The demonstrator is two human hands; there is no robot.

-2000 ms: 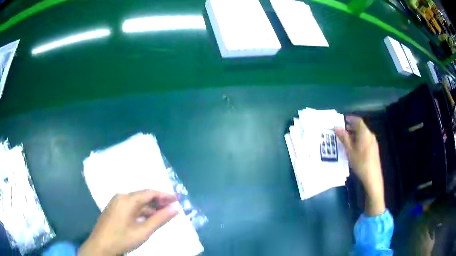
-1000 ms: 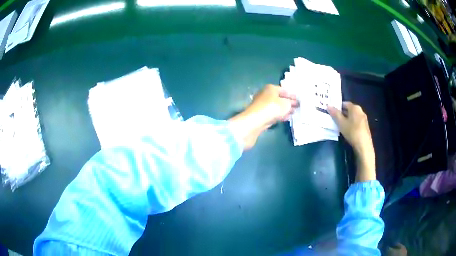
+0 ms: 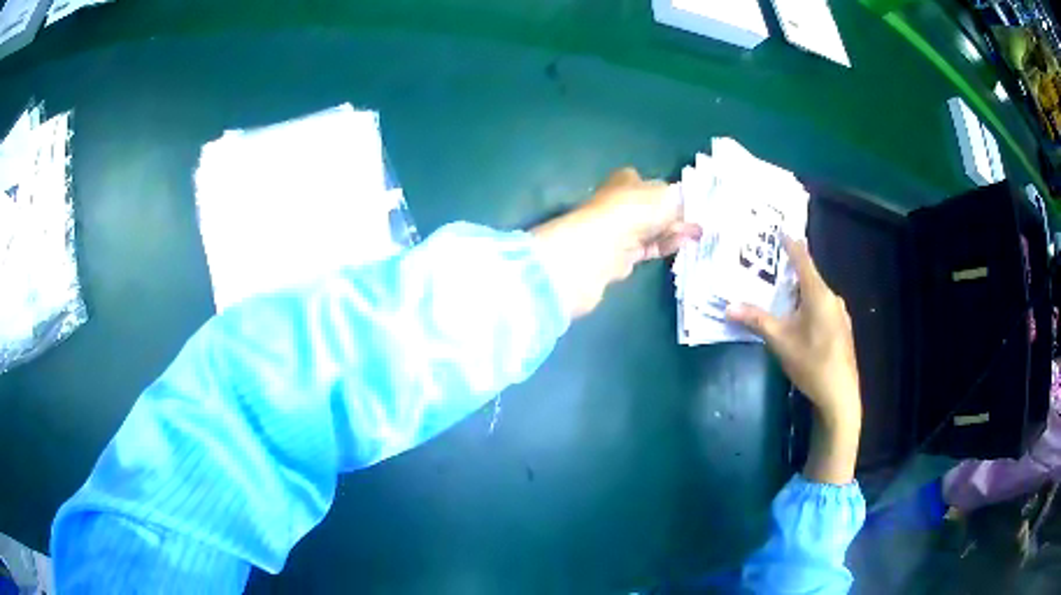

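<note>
A pile of white leaflets [image 3: 721,279] lies at the right, its edges slightly fanned, with a dark printed block on the top one. My left hand [image 3: 652,221] reaches across and pinches the pile's left edge. My right hand [image 3: 814,331] is at its right side, thumb on the lower face and a finger beside the printed block. The fingers' undersides are hidden. The centre pile [image 3: 291,198] is white with clear plastic at its right edge, partly covered by my left sleeve.
Glossy bagged leaflets [image 3: 35,244] lie at the far left. A thick white stack [image 3: 716,18] and a thin sheet pile [image 3: 812,26] are at the far side. A black open box [image 3: 972,337] stands right of the leaflets. A person's pink sleeve [image 3: 1001,482] shows at lower right.
My left hand has crossed from the centre pile to the leaflet pile's left edge. My right hand's thumb has moved down onto the pile's lower face. The view has shifted.
</note>
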